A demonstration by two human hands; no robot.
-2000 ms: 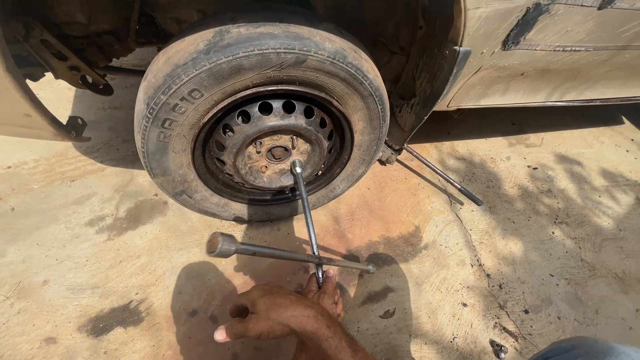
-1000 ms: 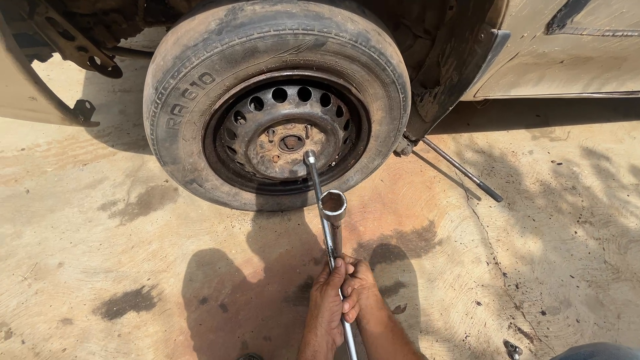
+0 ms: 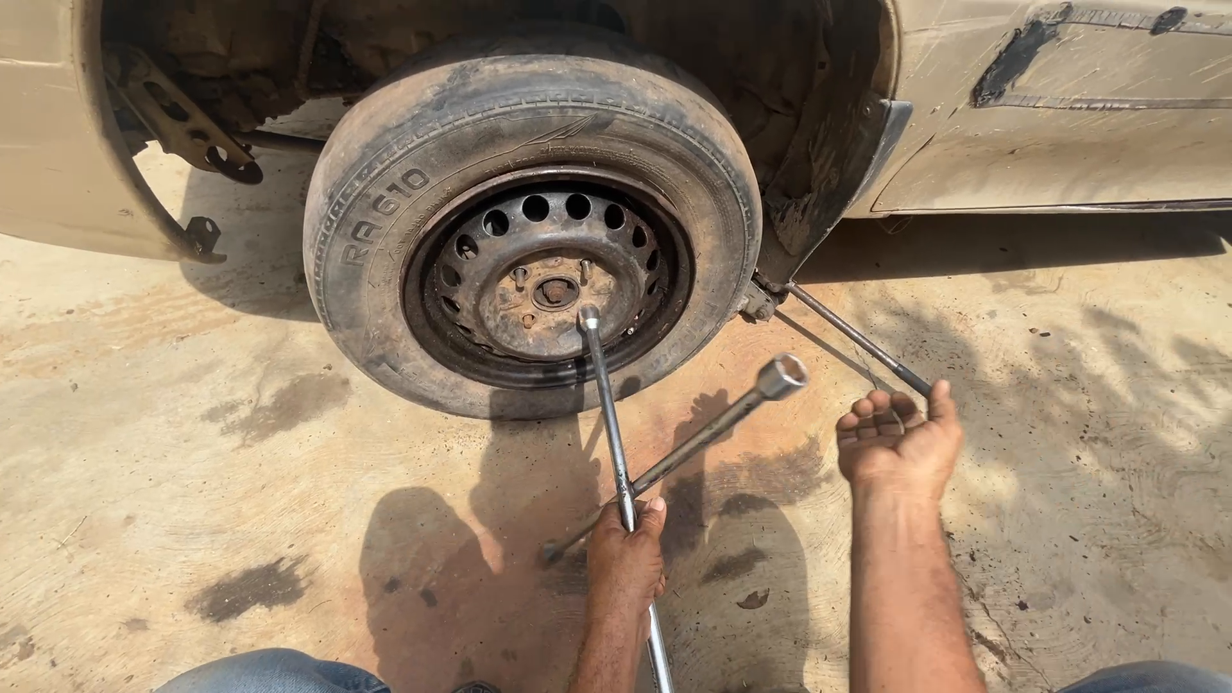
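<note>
My left hand (image 3: pixel 624 563) is closed around the shaft of a four-way lug wrench (image 3: pixel 608 404), just below its crossing. One socket of the wrench sits on a lug position at the lower right of the steel wheel's hub (image 3: pixel 553 294). Another arm of the cross points up and right and ends in a large open socket. Off to the right, my right hand (image 3: pixel 900 433) is raised with its fingers apart, holding nothing. It overlaps the view of the end of a metal bar. The wheel carries a worn, dusty tyre (image 3: pixel 366 289).
The metal bar (image 3: pixel 857 337) slants out from beneath the car behind the tyre. A beige fender (image 3: pixel 48 144) and a scratched door (image 3: pixel 1059 144) flank the wheel arch. Stained concrete ground (image 3: pixel 318 481) lies below, and my knees show at the bottom edge.
Both hands were together on the wrench a second ago; my right hand has let go and moved right. The wrench's cross arms have turned, while its socket remains at the hub.
</note>
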